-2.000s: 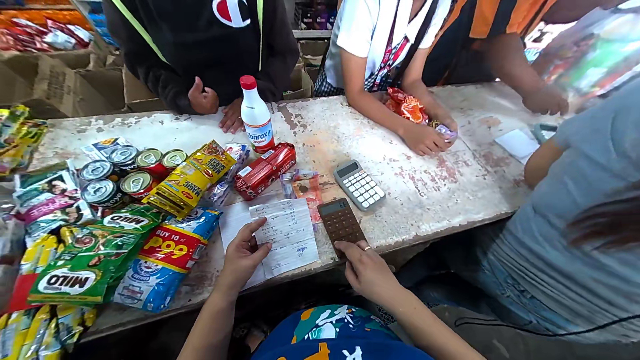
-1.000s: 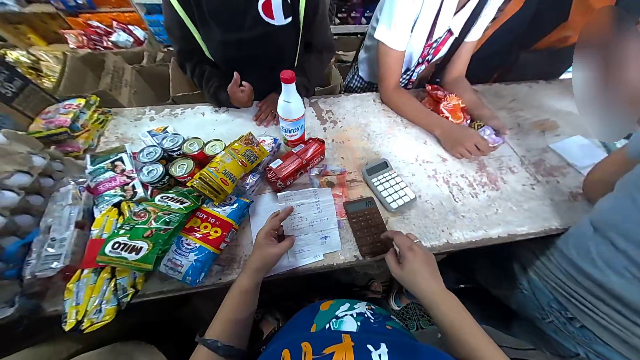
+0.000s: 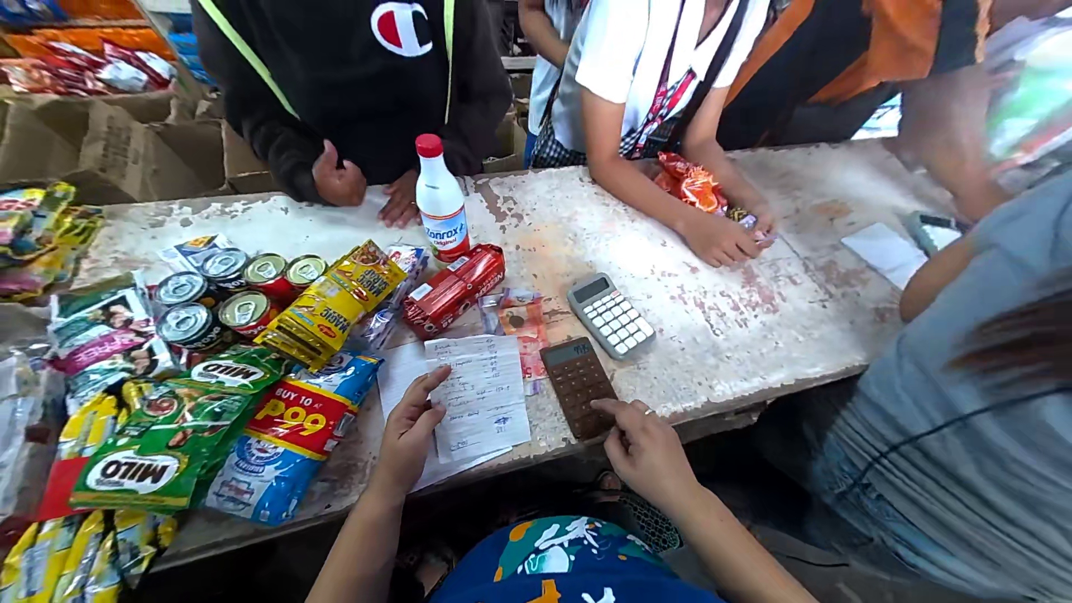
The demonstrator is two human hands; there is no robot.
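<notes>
My left hand (image 3: 412, 423) rests at the left edge of a handwritten paper sheet (image 3: 479, 402), thumb and forefinger apart, holding nothing. Another sheet lies partly under it. My right hand (image 3: 643, 448) has its forefinger at the lower keys of a brown calculator (image 3: 576, 381) lying on the worn counter. A grey calculator with white keys (image 3: 611, 316) lies just beyond it. Banknotes (image 3: 526, 335) with a coin on them are between the papers and the grey calculator. A red packet (image 3: 454, 291) lies beside a white bleach bottle (image 3: 441, 201) with a red cap, standing upright.
Several cans (image 3: 244, 311), yellow seasoning sachets (image 3: 333, 303), green Milo packs (image 3: 180, 427) and a blue-and-red pack (image 3: 293, 435) crowd the left of the counter (image 3: 712, 310). People stand across it, one forearm around an orange packet (image 3: 691, 180). Another person is close at right.
My left hand stays over the papers. My right forefinger, at the brown calculator's edge a second ago, is now over its lower keys.
</notes>
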